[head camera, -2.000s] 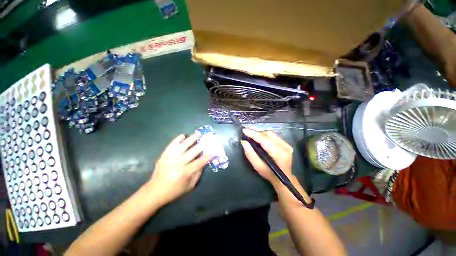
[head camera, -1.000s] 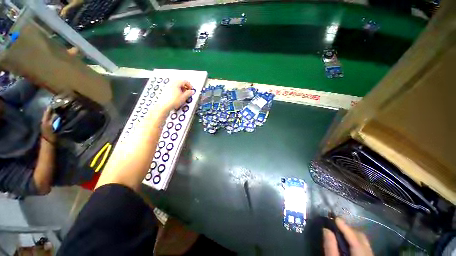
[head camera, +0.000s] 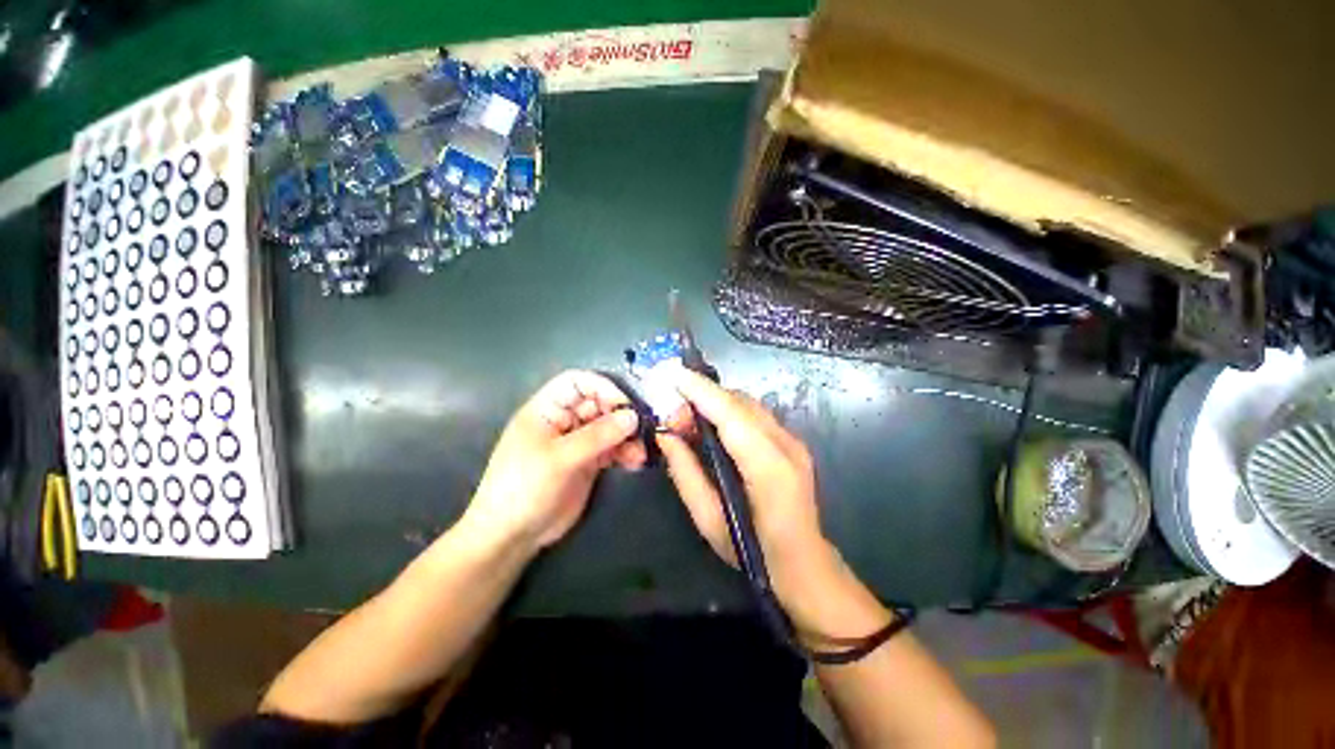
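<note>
A blue circuit board (head camera: 662, 351) with a white area lies at bench centre, partly hidden by my fingers. My left hand (head camera: 568, 451) is beside it at the lower left, thumb and fingers pinching a small dark round component (head camera: 638, 416). My right hand (head camera: 747, 465) holds the black soldering iron (head camera: 728, 498), its tip pointing up past the board's right edge. The fingertips of my two hands nearly meet; whether they touch cannot be told. The white component tray (head camera: 270, 395) with rows of black-ringed circles lies at the left.
A pile of boards (head camera: 395, 168) lies at the upper left by the green belt. A cardboard box (head camera: 1010, 161) covers a black fan (head camera: 879, 264) at the upper right. A tip cleaner (head camera: 1076, 501), silvery wire (head camera: 1010, 404) and white desk fan (head camera: 1223, 468) are at right. Yellow handles (head camera: 59, 524) show far left.
My left hand has come back from the component tray to the board, now pinching a small component. My right hand has moved in beside the board with the iron. The view has turned right and downward.
</note>
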